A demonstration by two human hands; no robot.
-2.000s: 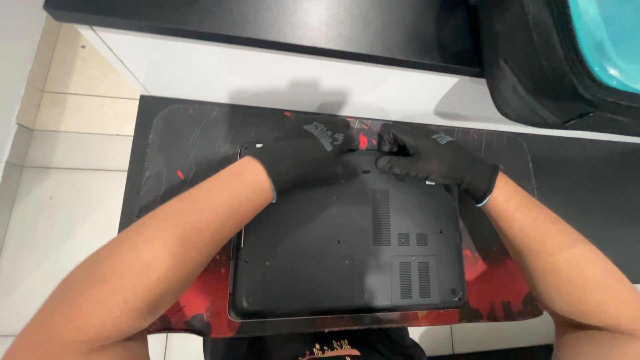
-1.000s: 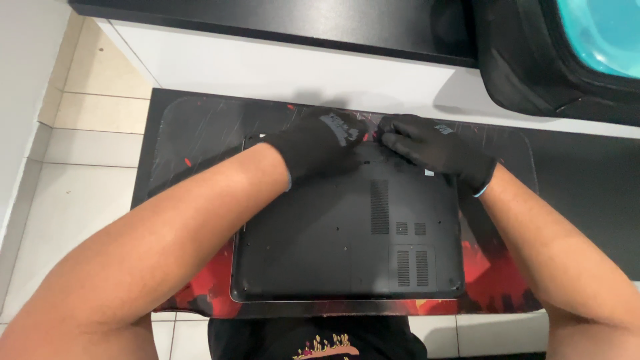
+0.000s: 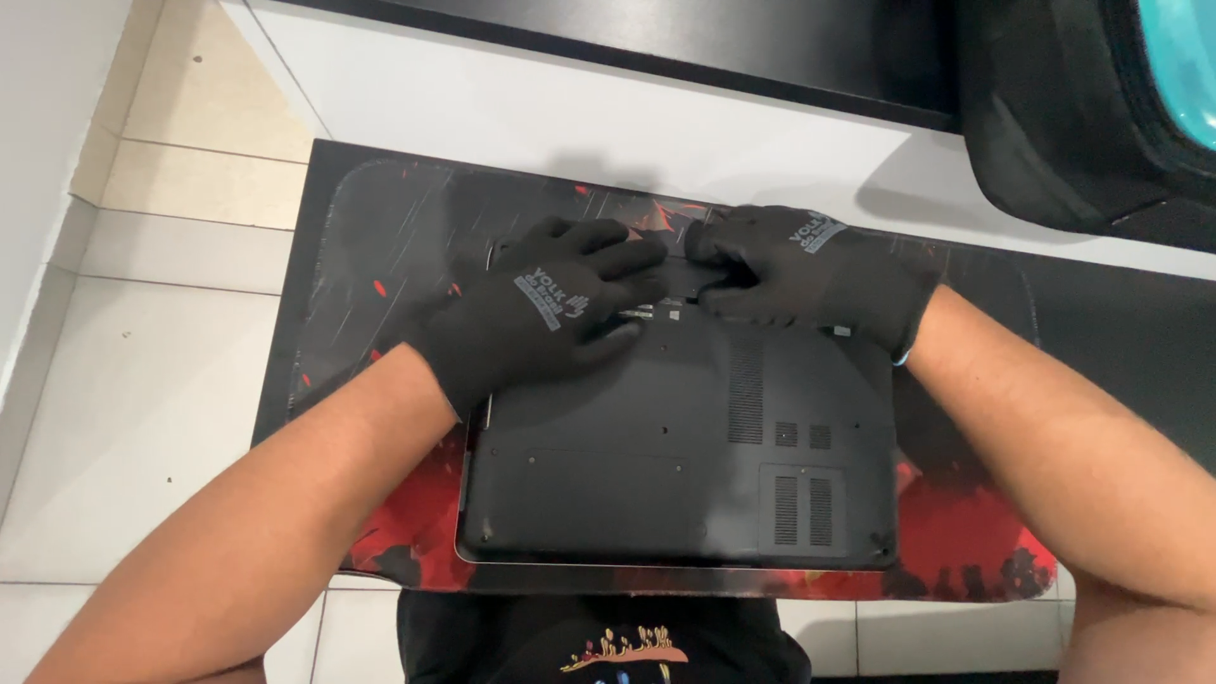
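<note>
A black laptop (image 3: 608, 456) lies upside down on a black and red desk mat (image 3: 380, 237), its vented bottom cover facing up. My left hand (image 3: 560, 304), in a black work glove, rests spread over the laptop's far left part, fingers pointing right. My right hand (image 3: 807, 271), gloved the same way, is at the far edge right of centre, its thumb and fingers curled about that edge; whether it grips a part there is hidden. Between the hands, a dark strip of the far edge and small light labels or contacts show.
Behind the desk mat stands a white panel (image 3: 570, 104) below a black shelf (image 3: 665, 47). A black case or bag (image 3: 1035, 123) with a turquoise part (image 3: 1178, 66) is at the far right. Pale floor tiles (image 3: 123, 380) show at the left.
My left hand has shifted from the far edge onto the laptop's bottom cover, its fingers now spread. My right hand stays near the far edge, with a small gap now between the hands.
</note>
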